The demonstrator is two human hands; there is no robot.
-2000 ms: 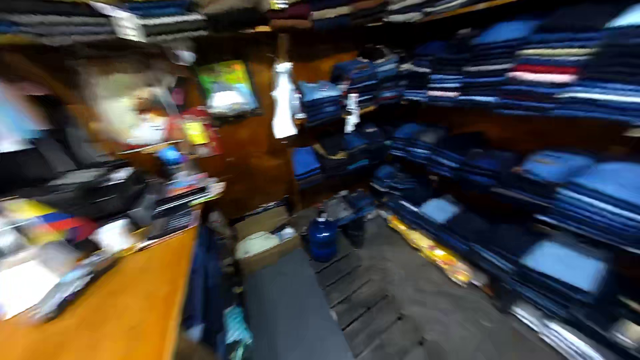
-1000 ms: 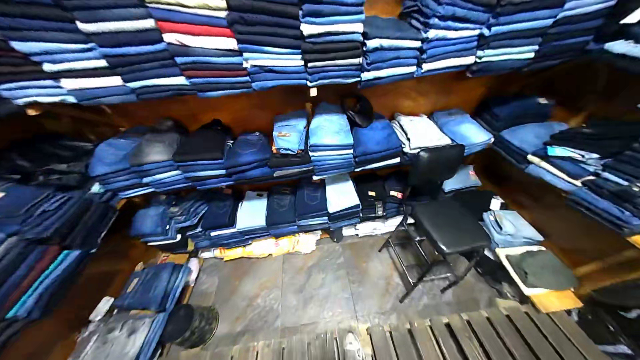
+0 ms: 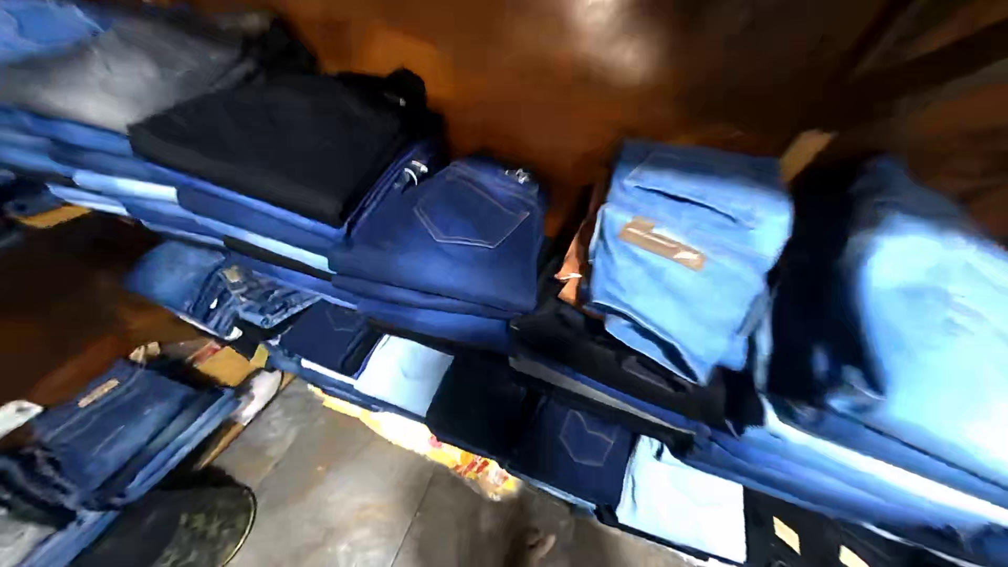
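Neither my left hand nor my right hand can be made out in the head view. Folded jeans fill the shelf across the middle: a black pair [image 3: 276, 142] on a blue stack at the left, dark blue jeans [image 3: 465, 236] with a stitched back pocket at the centre, and light blue jeans [image 3: 685, 252] with a tan waistband patch. Paler blue jeans [image 3: 937, 315], blurred, lie at the right edge. On the lower level are dark blue jeans [image 3: 583, 441] and pale folded jeans [image 3: 685, 496].
Grey floor tiles [image 3: 354, 480] run below the shelves. Stacked jeans [image 3: 118, 433] stand at lower left, above a dark round object [image 3: 189, 520] with a mottled pattern. A yellow and white printed wrapping [image 3: 417, 433] lies along the bottom shelf's edge. Behind is a brown wall [image 3: 512, 87].
The view has swung from a counter to the jeans shelves and now shows them much closer. No hand shows in any of the frames.
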